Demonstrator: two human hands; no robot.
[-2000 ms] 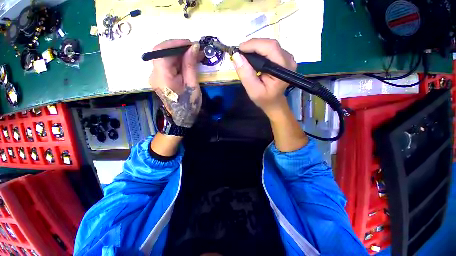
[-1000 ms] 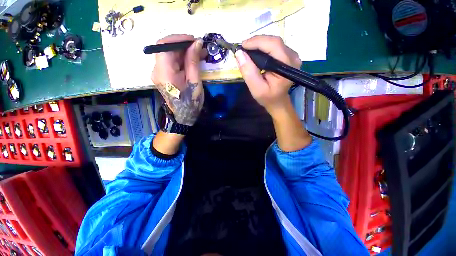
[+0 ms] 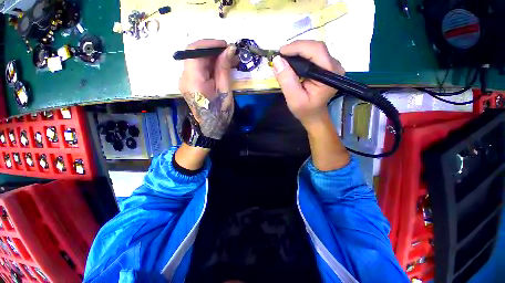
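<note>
My left hand [image 3: 210, 83] holds dark pen-like tweezers [image 3: 199, 53] that lie across the fingers, their handle pointing left. A round dark watch module [image 3: 247, 56] sits at my left fingertips, over the front edge of the white work sheet [image 3: 183, 27]. My right hand [image 3: 307, 77] grips a black soldering iron [image 3: 326, 76] like a pen, with its cable looping down on the right. The iron's metal tip reaches the module's upper right side. Whether it touches is too small to tell.
Spare modules [image 3: 88, 48] and loose parts lie left of the sheet. A slim blade [image 3: 303, 24] lies on it. A black fan [image 3: 460, 27] stands at the upper right. Red parts trays [image 3: 41, 145] are at the left and right, with a black tray [image 3: 465, 193] leaning at the right.
Both hands keep nearly the same pose around the module, with the iron's tip still beside it. The whole view has shifted slightly, so bench and hands appear further right.
</note>
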